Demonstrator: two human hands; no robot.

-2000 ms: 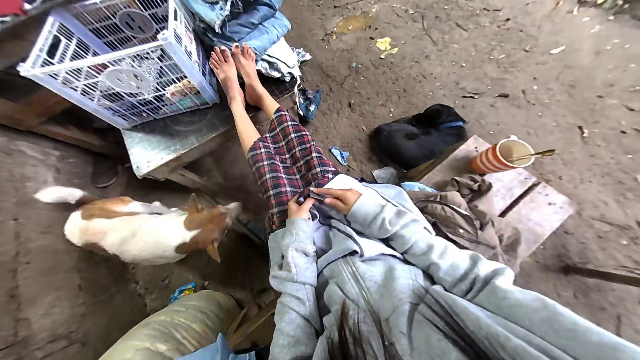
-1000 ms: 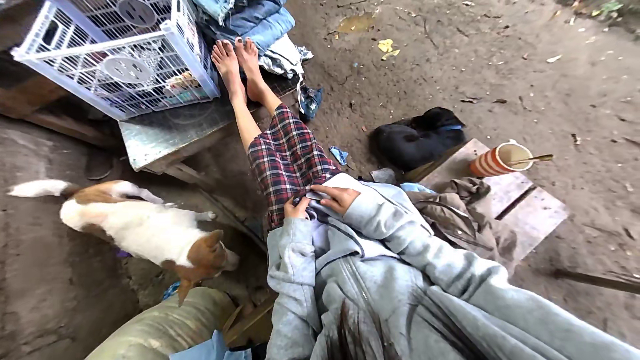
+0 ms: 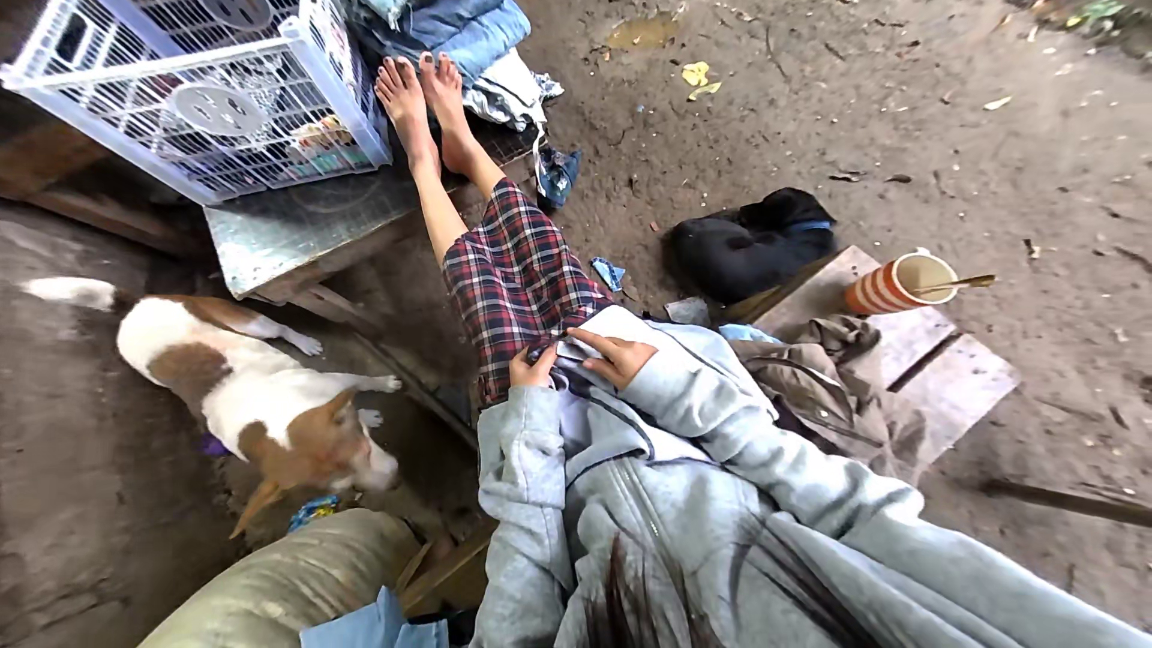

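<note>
My left hand (image 3: pixel 533 367) and my right hand (image 3: pixel 615 356) meet at my lap, both gripping the hem of the grey zip hooded jacket (image 3: pixel 666 504), its fabric bunched between the fingers. Plaid shorts (image 3: pixel 522 279) lie just beyond them over my thighs. Beyond the shorts my bare legs stretch out, and the feet rest at a metal-topped bench (image 3: pixel 297 229) beside folded denim clothing (image 3: pixel 450 31). Part of the hem is hidden by the fingers.
A white plastic crate (image 3: pixel 220 108) stands on the bench. At left is a brown-and-white dog (image 3: pixel 243 369); at right a black dog (image 3: pixel 742 247) lies curled. A striped cup (image 3: pixel 886 283) with a spoon and a brown cloth (image 3: pixel 828 387) rest on a wooden seat (image 3: pixel 954 387). A stuffed sack (image 3: pixel 297 576) sits lower left.
The brown-and-white dog has shifted, its head now lower than two seconds ago. Both hands stay at the jacket hem, with little plain movement.
</note>
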